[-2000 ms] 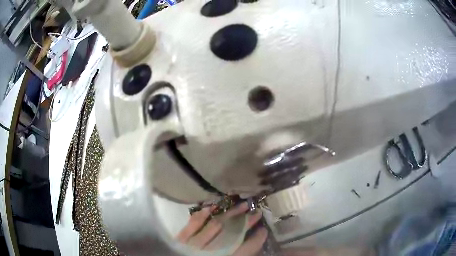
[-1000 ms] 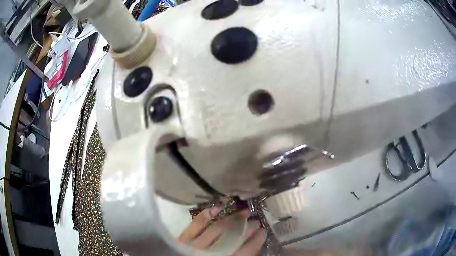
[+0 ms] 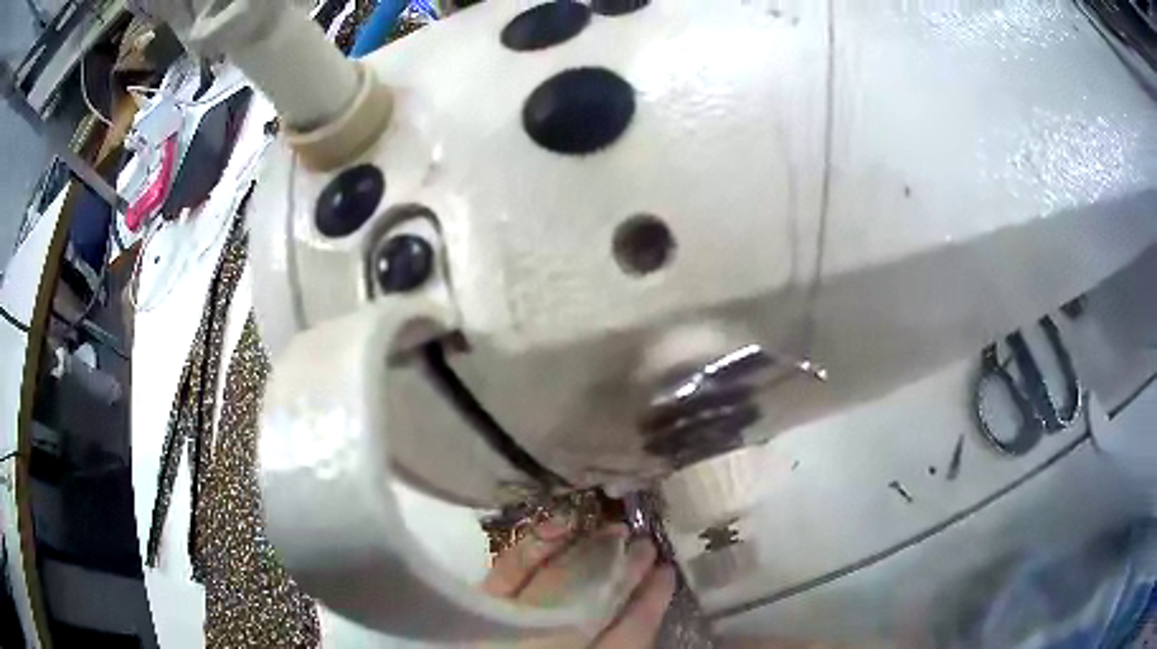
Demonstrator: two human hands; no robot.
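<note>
A brown-black speckled fabric panel (image 3: 514, 522) lies under the machine head at the needle area, mostly hidden by the head and the white take-up lever guard. Its darker part runs down past the fingers (image 3: 685, 621). My left hand (image 3: 539, 564) shows only as fingers behind and inside the guard loop, holding the fabric's left part. My right hand (image 3: 641, 596) is just right of it, fingers bent on the fabric beside the shiny presser foot (image 3: 638, 514). Both hands are partly hidden and blurred.
The white sewing machine head (image 3: 723, 152) fills the middle. Shears (image 3: 1021, 387) and a small dark tool (image 3: 954, 459) lie under the arm at right. Speckled fabric (image 3: 241, 507) and narrow strips (image 3: 190, 418) lie on the left table, with a pink item (image 3: 152, 190) behind.
The fingers have shifted slightly right and closer together, and more speckled fabric shows at their left. The machine view has shifted slightly left.
</note>
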